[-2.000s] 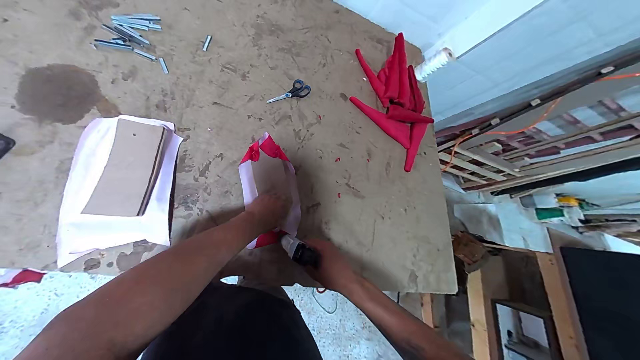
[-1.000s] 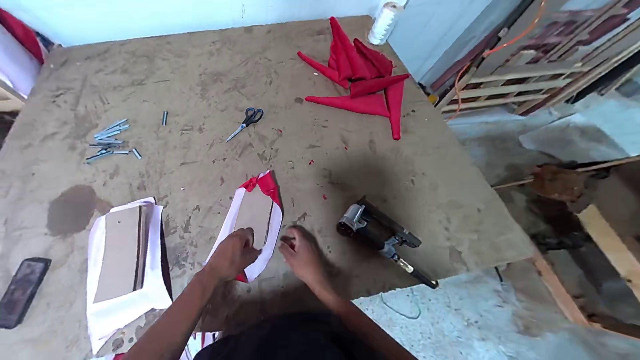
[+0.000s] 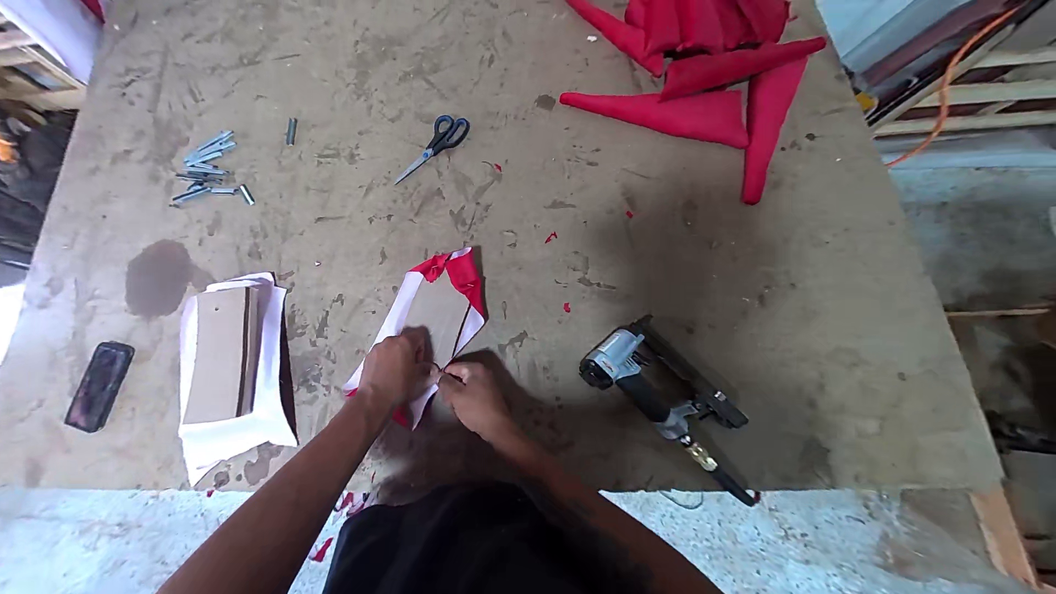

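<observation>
A flat board panel [image 3: 439,308] lies on the table near its front, with white-backed red fabric [image 3: 464,280] folded over its far end and along its sides. My left hand [image 3: 398,369] presses on the near part of the panel and grips the fabric edge. Close beside it, my right hand [image 3: 473,396] pinches the fabric at the near right side, fingertips almost touching those of the left. To the right of my hands, a pneumatic stapler [image 3: 652,379] lies on its side on the table, with an air hose [image 3: 730,485] at its handle end.
Stacked board pieces on white fabric [image 3: 216,355] and a phone [image 3: 99,388] lie at left. Farther back are staple strips [image 3: 202,169], scissors [image 3: 437,144] and stuffed red fabric pieces [image 3: 701,115]. The table's front edge [image 3: 825,488] runs near my body.
Two seconds ago my right hand held the stapler at the panel; the stapler was then set down on the right. My right hand now pinches the fabric beside my left. The view has shifted.
</observation>
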